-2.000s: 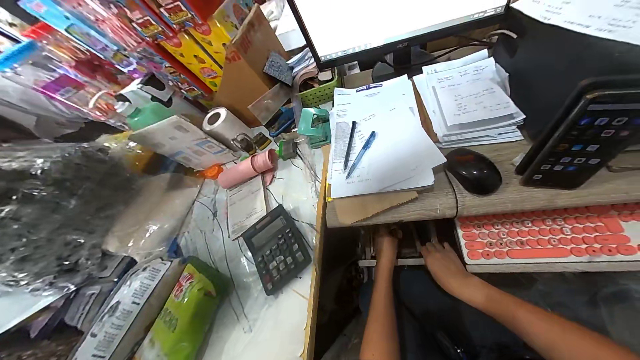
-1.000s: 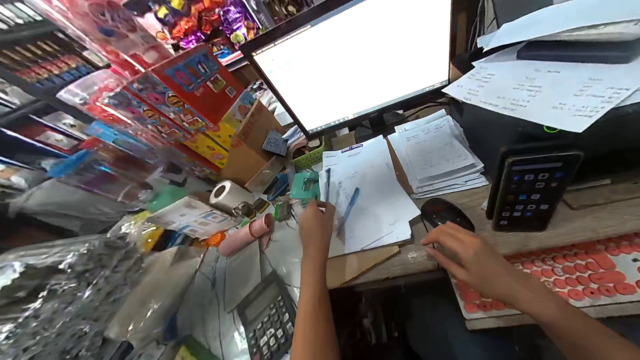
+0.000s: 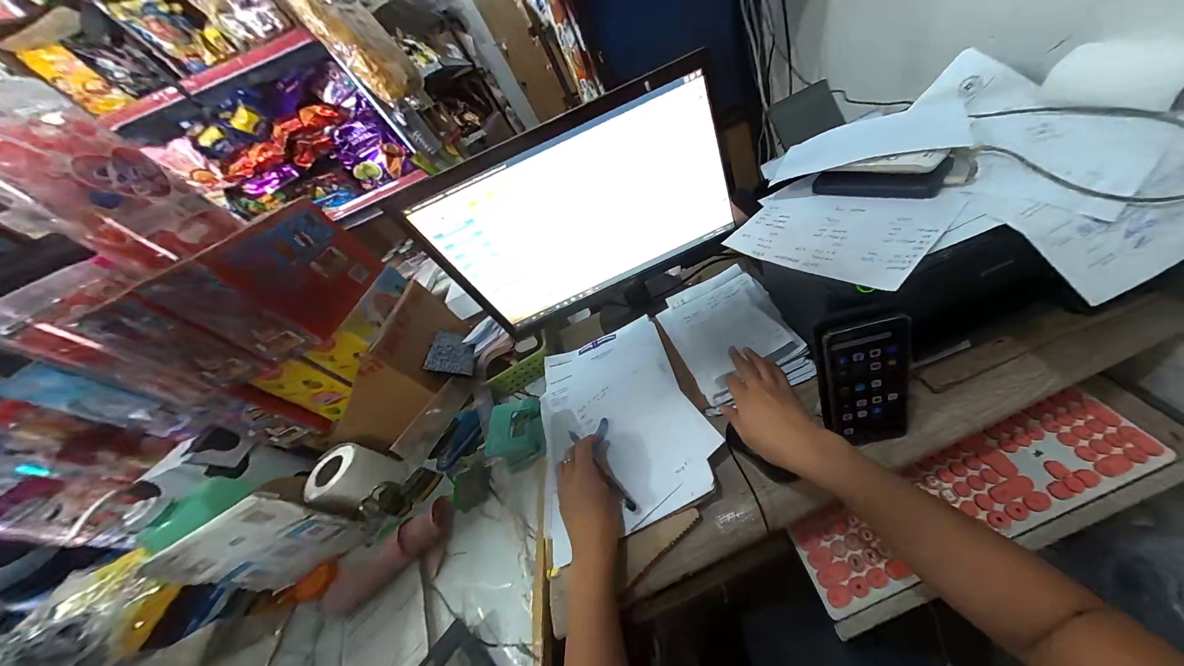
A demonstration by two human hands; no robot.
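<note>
My left hand lies on the left stack of white papers, its fingertips at the pens. One dark pen slants beside the fingers; a blue pen end shows above them. Whether the fingers grip a pen cannot be told. My right hand rests with spread fingers on the lower part of the right paper stack, with nothing visible in it. Beneath its wrist, a black computer mouse is mostly hidden.
A monitor stands behind the papers. A smartphone stands upright right of my right hand, before a black printer topped with sheets. The coral keyboard lies under my right forearm. Left are a paper roll and a teal container.
Both hands were below the desk edge two seconds ago. They have come up over the desk, and my right hand has moved from beside the mouse onto the right papers. The view has swung upward.
</note>
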